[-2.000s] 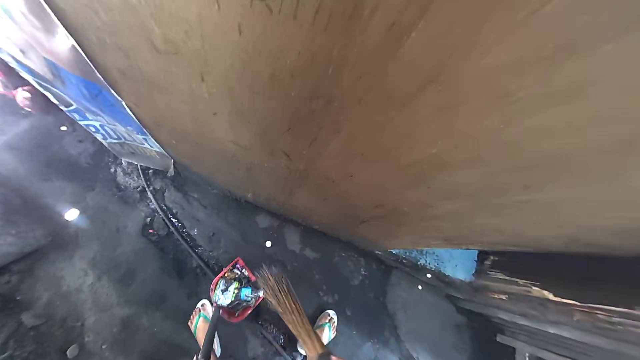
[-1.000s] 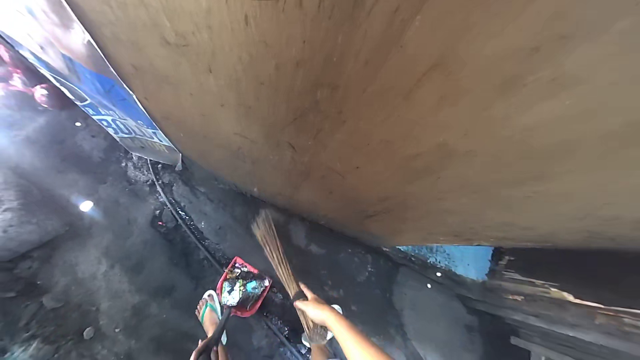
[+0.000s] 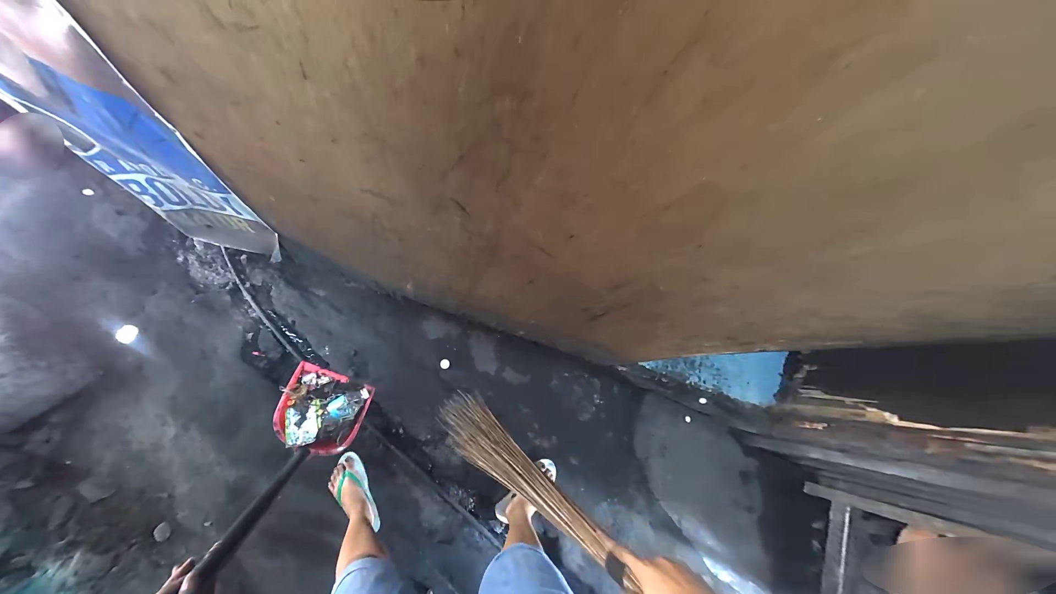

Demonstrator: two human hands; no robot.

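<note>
My right hand [image 3: 660, 575], at the bottom edge, grips the bound end of a stick broom [image 3: 528, 470], whose bristles fan out up and left over the dark ground. At the lower left my left hand [image 3: 177, 577] is closed round the dark handle [image 3: 252, 516] of a long-handled dustpan. The red dustpan [image 3: 280, 425] holds wrappers and other litter [image 3: 330, 408] and is just beyond my left foot [image 3: 353, 491], which wears a white flip-flop with green straps. The broom partly covers my other foot and leg.
A tall brown wall [image 3: 577, 165] rises ahead, with a blue printed banner [image 3: 165, 157] on its left. A narrow gutter [image 3: 429, 478] runs between my feet. Wooden boards [image 3: 907, 470] stand at the right. Blurred patches, perhaps people, show at the far left and lower right.
The dustpan has moved forward and left, away from my feet. The broom's bristles have swung from left of my right hand's side toward the right, and my right hand is lower in view.
</note>
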